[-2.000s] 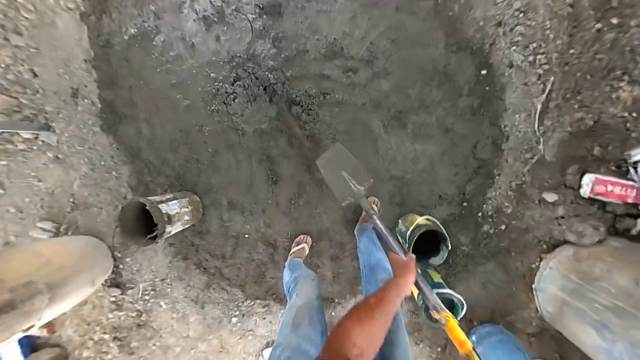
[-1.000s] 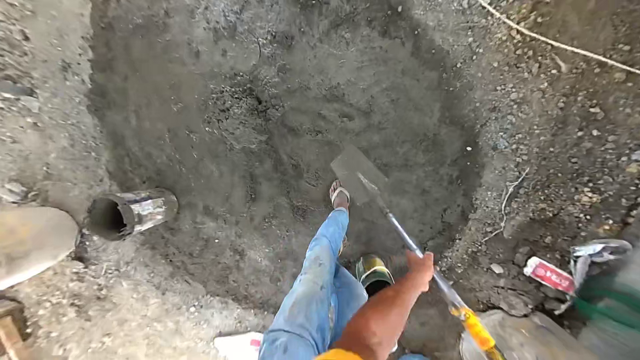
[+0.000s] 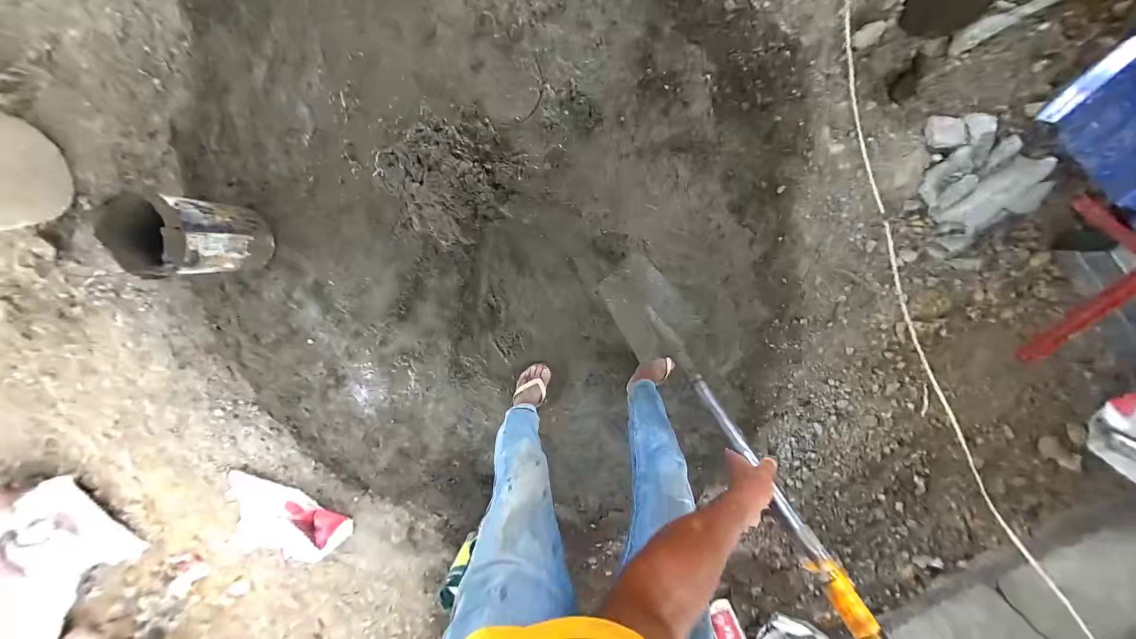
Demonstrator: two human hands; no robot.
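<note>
My left hand (image 3: 753, 484) is closed around the metal shaft of a shovel (image 3: 728, 426), which runs from lower right to upper left. The shovel's flat blade (image 3: 646, 302) lies low over wet grey mortar (image 3: 550, 293), just ahead of my sandalled right foot (image 3: 652, 370). My left foot (image 3: 532, 384) stands in a sandal to the left of it. A yellow section of the handle (image 3: 848, 599) reaches the bottom edge. My right hand is out of view. Beyond the blade, to its left, is a rough dark clump of mix (image 3: 453, 177).
A stained bucket (image 3: 217, 235) lies on its side at left, near a rounded pale object (image 3: 31, 173). Torn bags (image 3: 288, 519) lie lower left. At right are a rope (image 3: 892, 257), grey rubble (image 3: 985, 182), red bars (image 3: 1078, 315) and a blue object (image 3: 1100, 124).
The feet have changed position and now stand apart. The hand stays on the shovel shaft. The view has shifted, bringing more of the rope and the right side into sight.
</note>
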